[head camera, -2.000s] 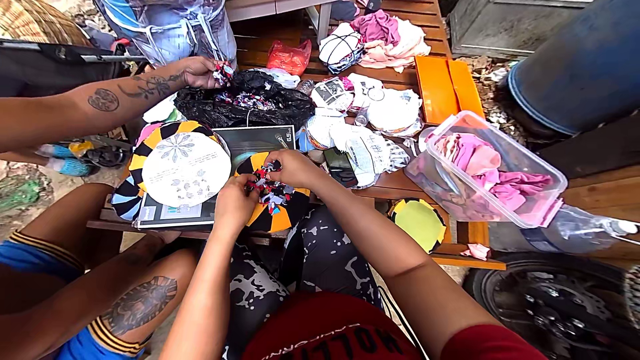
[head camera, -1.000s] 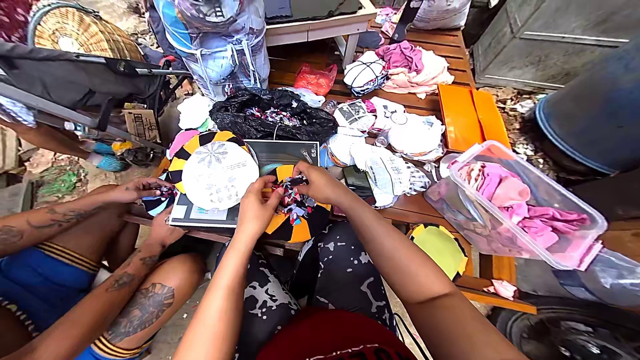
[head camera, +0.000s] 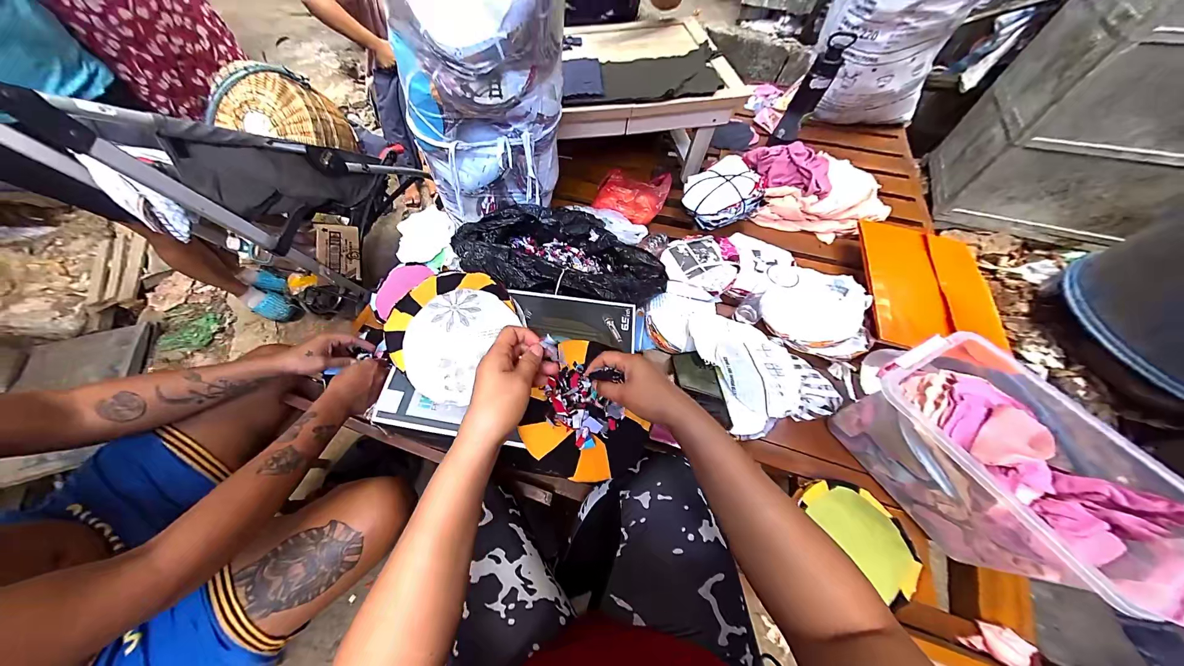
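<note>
A bunch of small multicoloured fabric scraps (head camera: 585, 405) lies over an orange-and-black round cloth piece (head camera: 592, 458) at the table's near edge. My left hand (head camera: 509, 375) is at the upper left of the bunch, thumb and forefinger pinched on a scrap of cloth. My right hand (head camera: 638, 384) is at its right side, fingers curled round a dark scrap. Just left lies a white round cloth piece (head camera: 455, 347) with a printed flower, over another orange-and-black round piece (head camera: 430, 301). Behind them, a black plastic bag (head camera: 481, 242) holds more scraps (head camera: 560, 254).
A co-worker's tattooed arms (head camera: 268, 453) are close on my left. White cloth bundles (head camera: 805, 305) and an orange folder-like sheet (head camera: 934, 282) lie to the right. A clear plastic bin (head camera: 971, 444) with pink cloth stands at the right edge. A flat box (head camera: 578, 319) lies under the work.
The co-worker's raised hand has come down from the black bag to the table's left edge. My hands stay at the scrap bunch, now farther apart. The view has shifted.
</note>
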